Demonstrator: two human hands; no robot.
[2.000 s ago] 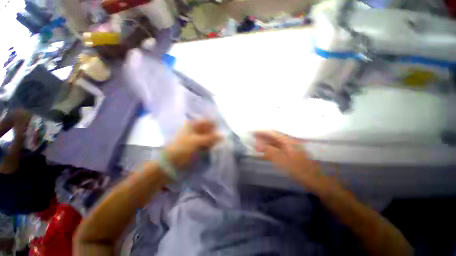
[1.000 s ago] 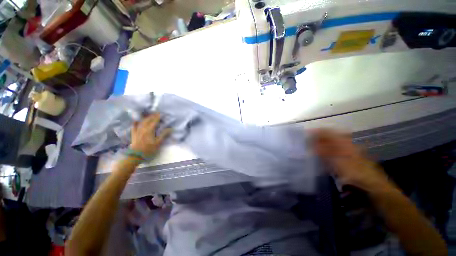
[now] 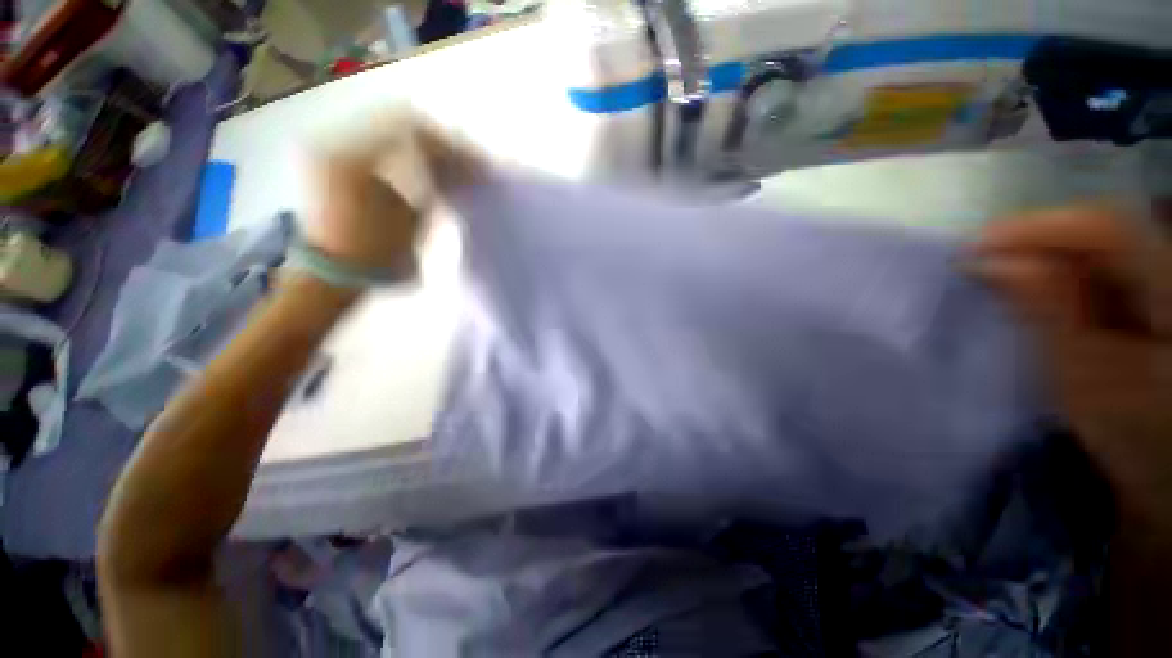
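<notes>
A grey-lavender fabric panel (image 3: 720, 334) is stretched between my two hands above the front of the machine table, blurred by motion. My left hand (image 3: 386, 199), with a pale band at the wrist, grips its upper left corner. My right hand (image 3: 1080, 276) grips its right edge near the picture's right side. The white sewing machine (image 3: 797, 109) stands behind the panel. Its needle area is hidden or blurred. Another crumpled grey-blue piece (image 3: 180, 315) lies at the table's left end.
The white table top (image 3: 373, 392) has a blue strip (image 3: 215, 199) at its left. Grey-blue cloth (image 3: 540, 598) lies on my lap. A purple-grey surface (image 3: 77, 476) with a cream object (image 3: 32, 267) and a yellow item (image 3: 32, 174) is at the far left.
The view has shifted to the right. My hands have raised and spread a panel between them. A crumpled piece now lies apart at the table's left, away from my left hand.
</notes>
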